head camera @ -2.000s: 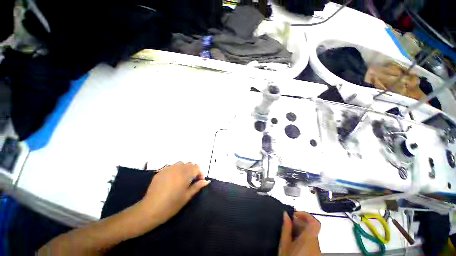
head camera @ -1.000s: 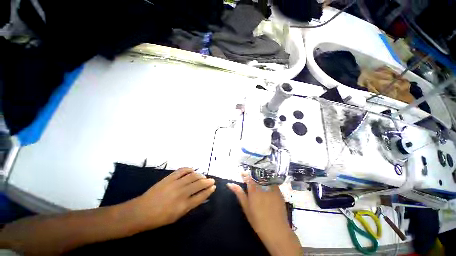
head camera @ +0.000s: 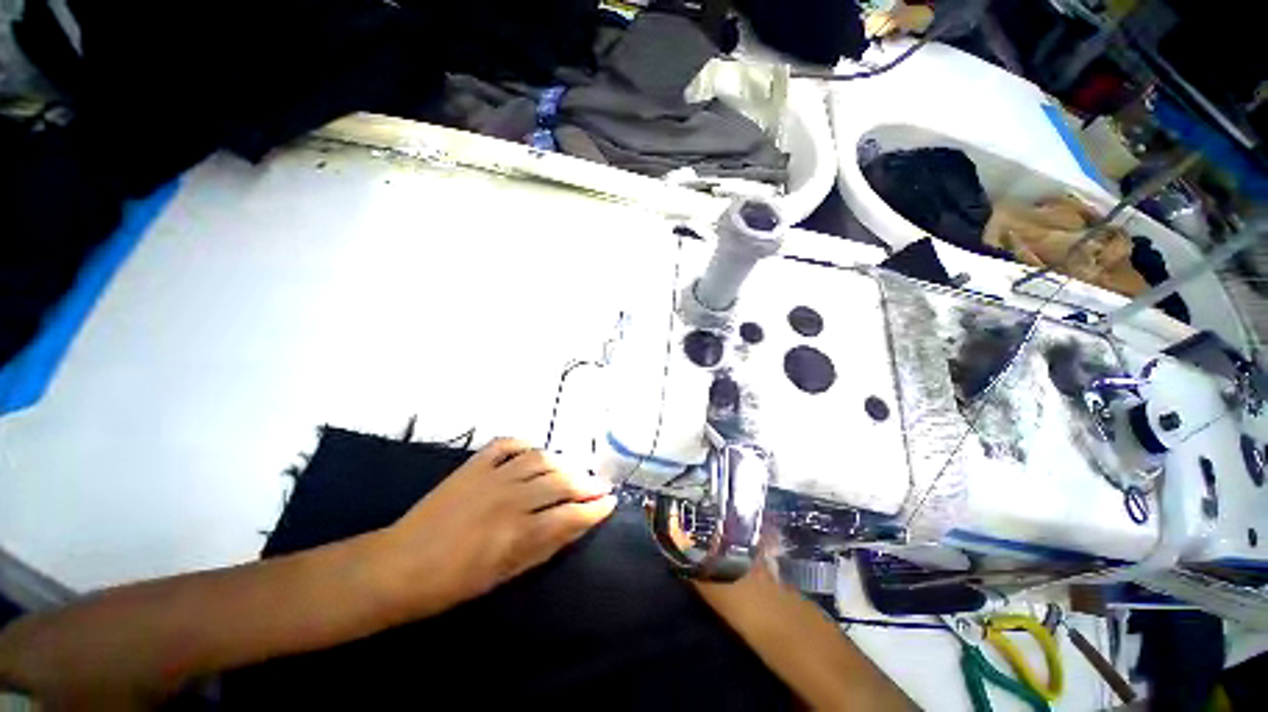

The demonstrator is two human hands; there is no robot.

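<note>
A black fabric panel [head camera: 612, 626] with frayed edges lies on the white table in front of me. The white sewing machine head [head camera: 834, 431] stands to its right. A shiny curved guard [head camera: 706, 522] is at the head's left end, over the panel's upper edge. My left hand [head camera: 515, 508] lies on the panel, fingers together and pointing at the needle area. My right hand [head camera: 744, 577] is mostly hidden behind the guard; its wrist and forearm come from the lower right. The needle tip is hidden.
Scissors with yellow and green handles [head camera: 1032, 654], a brown-handled tool [head camera: 1101, 665] and a dark tray [head camera: 911, 584] lie right of the machine. Grey fabric [head camera: 668, 125] is heaped behind. Tan scraps [head camera: 1064, 237] lie in a white recess. Another person's hand [head camera: 900, 20] shows at the top.
My right hand has moved from the panel's right corner to beside the needle area, behind the guard. My left hand has stayed on the panel, shifting slightly toward the needle. The view has shifted slightly.
</note>
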